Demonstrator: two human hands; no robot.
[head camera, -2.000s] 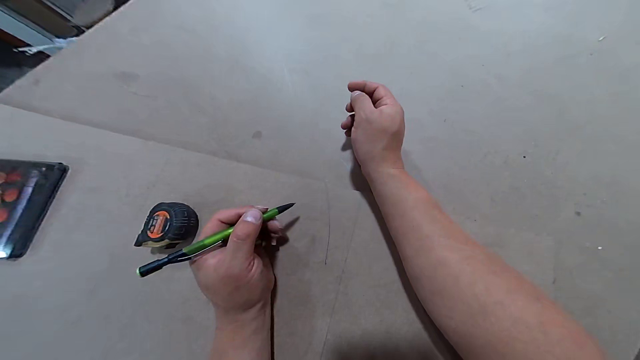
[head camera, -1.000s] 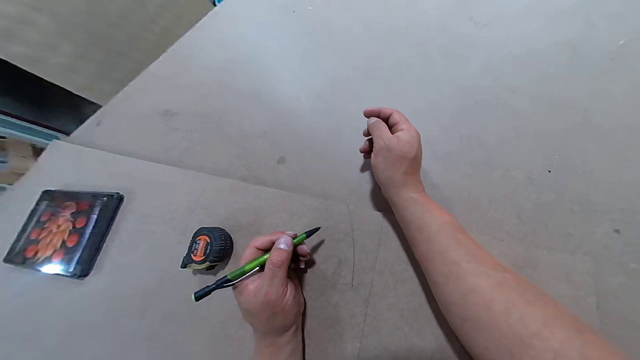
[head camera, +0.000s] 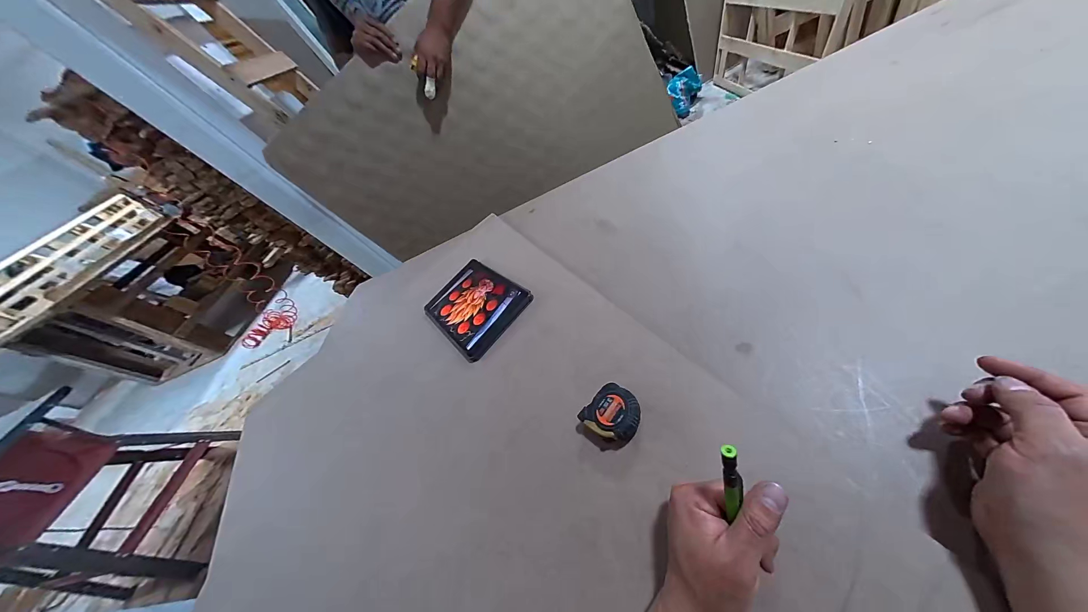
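Observation:
My left hand (head camera: 722, 540) is closed around a green and black marking pencil (head camera: 731, 489), whose green end points up out of the fist; its lower part is hidden. Just up and left of that hand lies a black and orange tape measure (head camera: 610, 414) on the brown board (head camera: 476, 476). My right hand (head camera: 1024, 433) is at the right edge, fingers curled with thumb and fingertips close together over the board. Whether something small is between them cannot be told. Farther back on the board lies a tablet (head camera: 478, 308) with a lit picture.
Beyond the board, a person's hands (head camera: 432, 55) are over another brown panel (head camera: 527, 110). A red-seated chair (head camera: 51, 484) stands at the lower left, with a wooden rack (head camera: 110, 289) and a coiled red hose (head camera: 274, 321) behind. A wooden frame (head camera: 769, 51) stands at the back.
The view has swung far to the left. The pencil in my left hand has turned from lying slanted, tip to the upper right, to standing with its green end up.

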